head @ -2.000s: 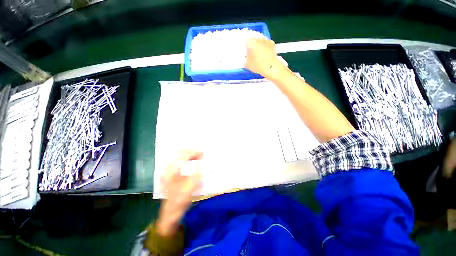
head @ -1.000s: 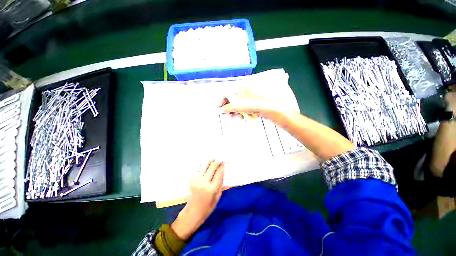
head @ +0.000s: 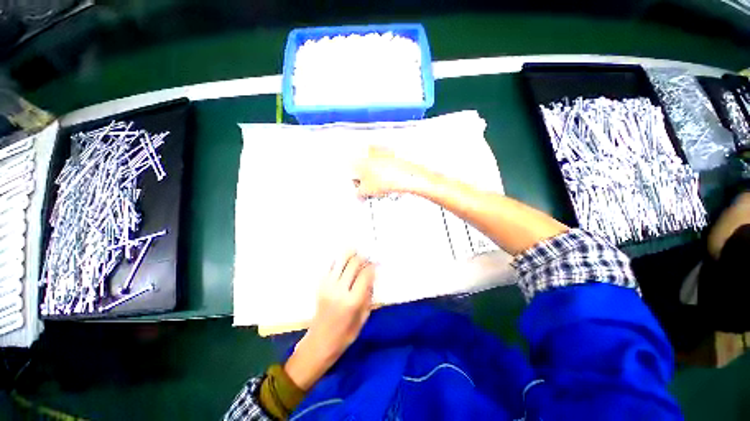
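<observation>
A white layout sheet [head: 288, 205] lies in front of me over a tan board, with a few thin dark lines on its right half. My right hand [head: 380, 174] is over the sheet's upper middle, fingers curled downward; overexposure hides whether it holds a part. My left hand [head: 347, 288] rests at the sheet's near edge, fingers bent together; I cannot tell if something is between them. A blue bin [head: 358, 113] heaped with small white plastic parts [head: 358, 70] stands just beyond the sheet.
A black tray [head: 168, 205] with tangled metal rods [head: 90, 214] is on the left, beside a filled white sheet [head: 15, 238]. A fuller black tray [head: 584, 78] of rods is on the right, then a clear plastic bag [head: 692, 119]. Another person's arm [head: 732, 222] shows far right.
My right hand has moved from the blue bin down to the sheet, then slightly left. My left hand has shifted right and settled near the front edge. More dark lines show on the sheet.
</observation>
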